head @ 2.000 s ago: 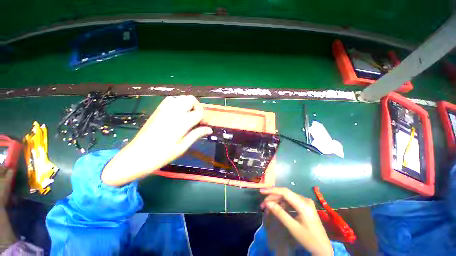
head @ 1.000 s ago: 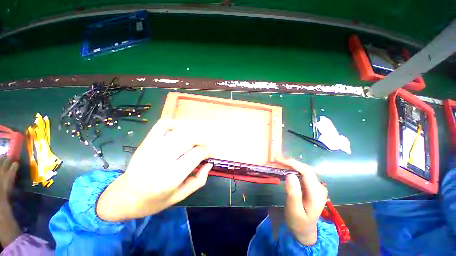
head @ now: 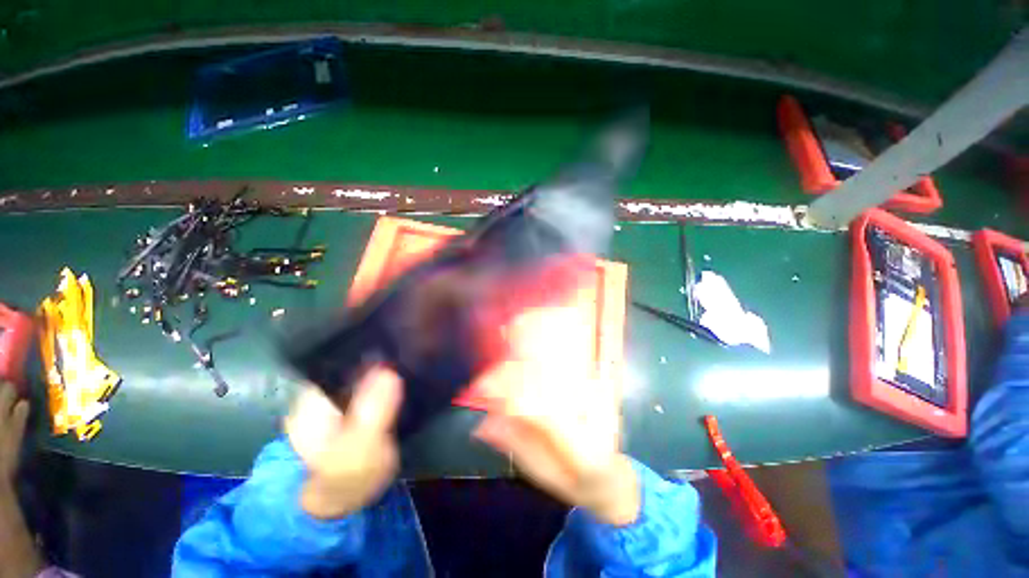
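A dark tablet assembly, strongly blurred, is tilted diagonally above the red-orange foam tray. Its far end reaches over the brown rail. My left hand holds its near left end, with the thumb on the dark surface. My right hand is blurred over the front of the tray, below the tablet; whether it touches the tablet cannot be told. The pale inside of the tray shows to the right of the tablet.
Black flex cables and orange flex cables lie at left. Tweezers, white paper and a red-handled tool lie right. Red trays with tablets stand far right. A blue tray is on the back lane. Other people's sleeves show at right.
The tablet has gone from edge-on at the tray's front to raised and slanted across it. My right hand has moved left. My left hand has moved down and now grips the near left end.
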